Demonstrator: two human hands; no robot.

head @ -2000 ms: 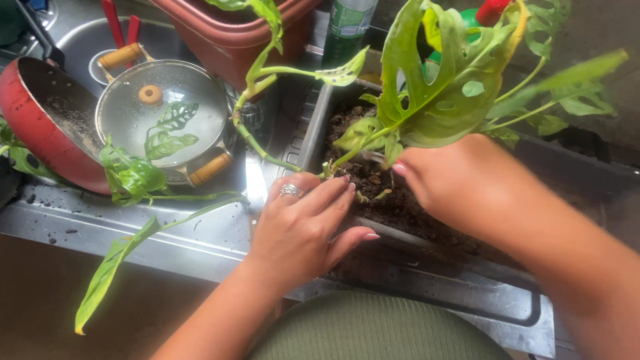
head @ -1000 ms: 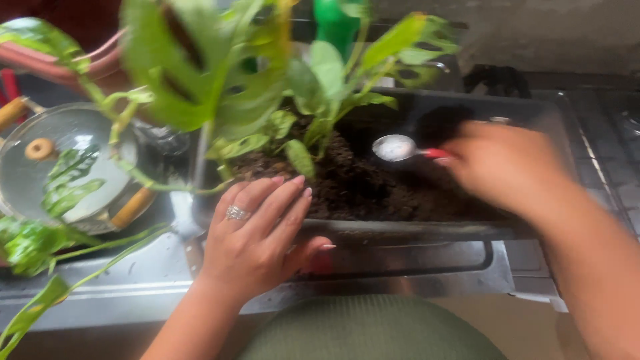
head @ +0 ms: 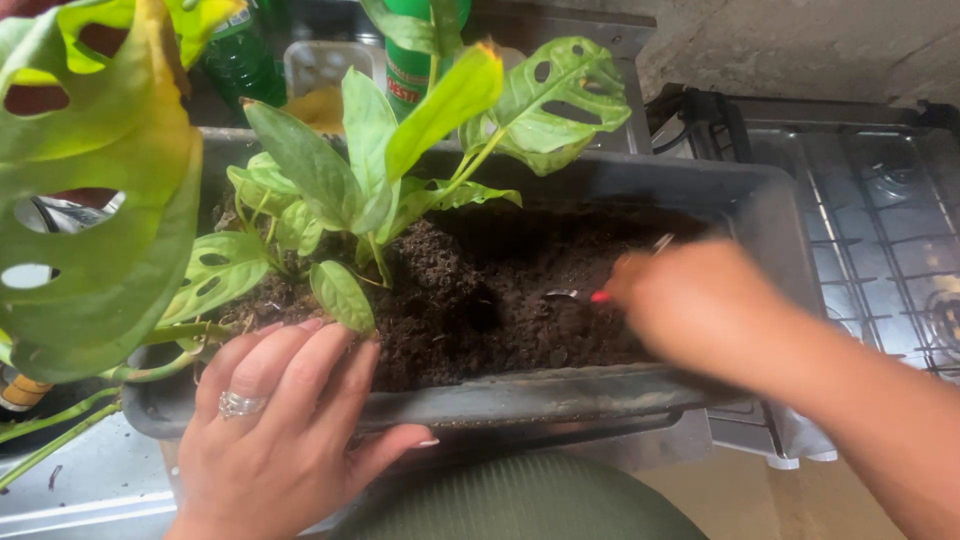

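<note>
A long grey plastic planter (head: 525, 397) holds dark soil (head: 525, 330), with leafy monstera plants (head: 375, 187) rooted toward its left side. Over the planter's near rim rests my left hand (head: 285, 405), wearing rings, its fingertips at the soil beside a small leaf and the plant base. It grips no tool. My right hand (head: 690, 307), blurred, is closed around a metal spoon (head: 561, 293) over the right part of the soil. The spoon's bowl is partly sunk in soil, and its handle end sticks out behind the fingers.
A gas stove (head: 892, 225) with wire grates lies to the right. Behind the planter stand a green bottle (head: 409, 67), a darker green plastic bottle (head: 244, 60) and a clear container (head: 330, 67). A large yellowing leaf (head: 90, 210) hangs at the left, above the metal counter (head: 90, 480).
My right hand has moved from the plant base to the soil at the right. The spoon, lifted above the soil one second ago, is now down in it. The view has shifted right.
</note>
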